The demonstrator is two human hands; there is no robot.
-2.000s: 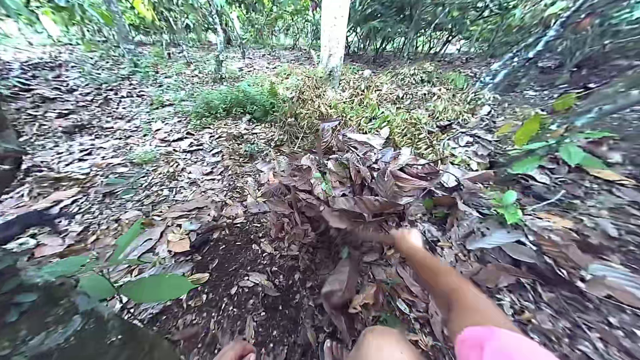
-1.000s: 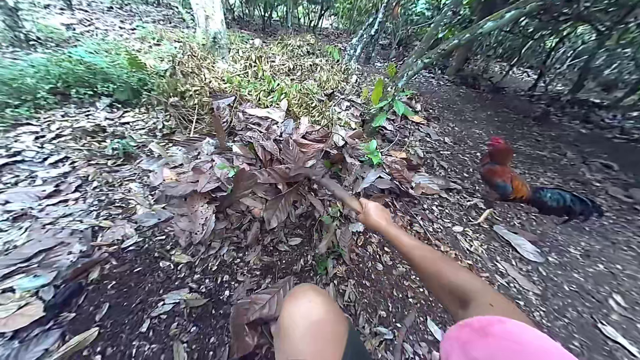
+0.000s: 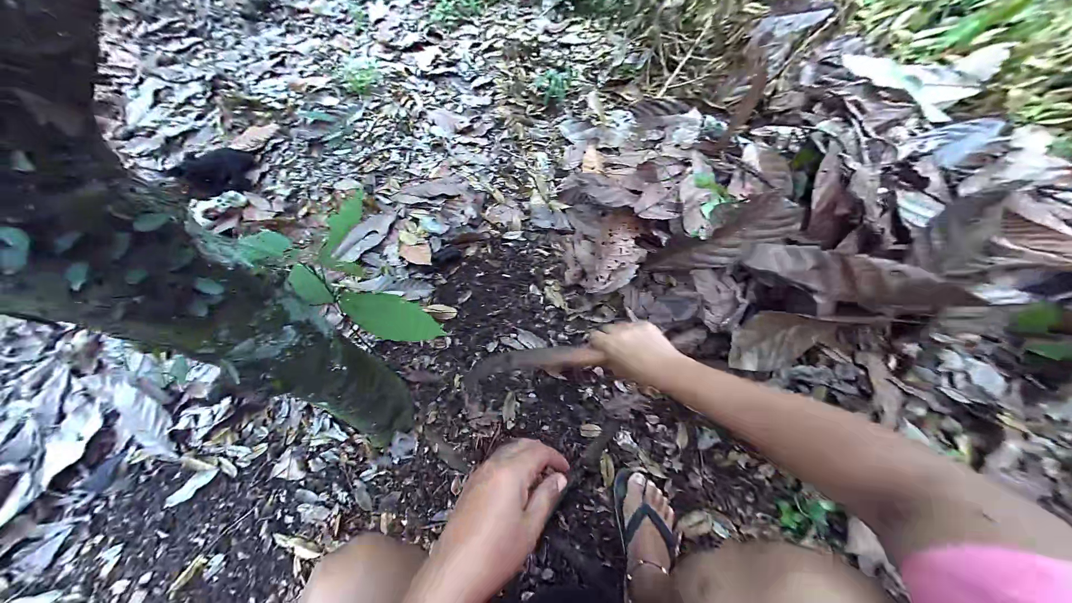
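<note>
My right hand (image 3: pixel 636 350) is closed around the wooden handle of a curved-bladed hand tool (image 3: pixel 528 360), whose dark blade points left over bare soil and is blurred. Below and to its left, my left hand (image 3: pixel 511 490) hovers near the knees with its fingers loosely curled; whether anything lies in them does not show. A heap of large dry brown leaves (image 3: pixel 837 276) lies right of and beyond the right hand. My foot in a black flip-flop (image 3: pixel 645 523) stands on the dark soil between the knees.
A mossy tree trunk (image 3: pixel 251 335) slants across the left side. Beside it grows a small plant with green leaves (image 3: pixel 389 316). A dark object (image 3: pixel 218 170) lies in the leaf litter at the upper left. Yellowish dry plant matter (image 3: pixel 997 50) lies at the upper right.
The view has swung left and down, and the rooster at right is out of frame. My right hand and the tool have moved from the leaf heap to bare soil. My left hand has come into view.
</note>
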